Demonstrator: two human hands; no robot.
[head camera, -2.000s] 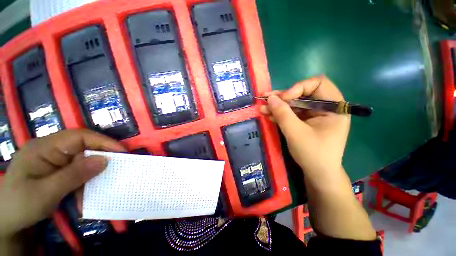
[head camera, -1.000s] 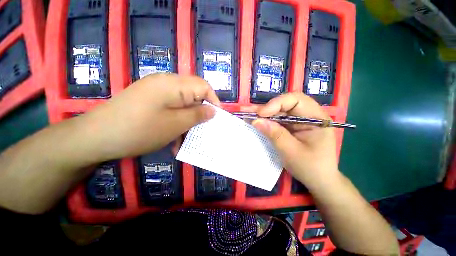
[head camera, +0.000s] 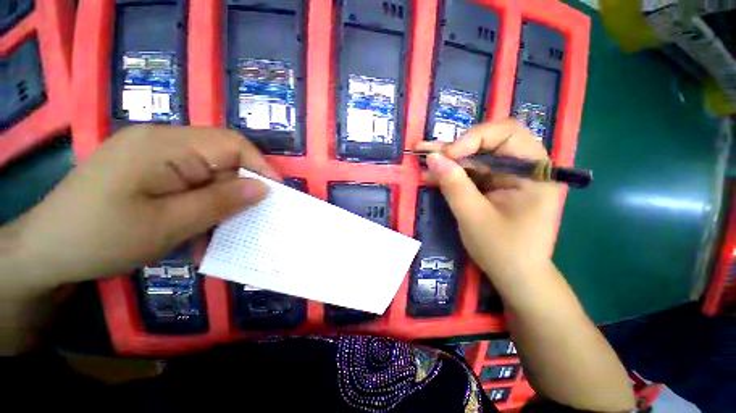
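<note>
My left hand (head camera: 153, 202) holds the white label sheet (head camera: 311, 242) by its upper left corner, between thumb and fingers. Rows of tiny dark dots show on the sheet's left part. My right hand (head camera: 504, 189) holds the dark tweezers (head camera: 516, 167) like a pen. Their tip points left, at the lower right corner of the middle open-back phone (head camera: 370, 81) in the back row. I cannot tell whether a label is on the tip. The phones lie in the red foam tray (head camera: 315, 169). The sheet and both hands hide parts of the front-row phones.
A second red foam tray (head camera: 55, 97) with phones lies at the left. The glossy green bench top (head camera: 646, 193) shows at the right. Grey and yellow items (head camera: 686, 40) are at the far right corner. More phones in red foam (head camera: 500, 373) show below the bench edge.
Since one second ago, my left hand and the sheet have moved left, away from the tweezers. The tweezers' tip has left the sheet and moved up to the middle back-row phone.
</note>
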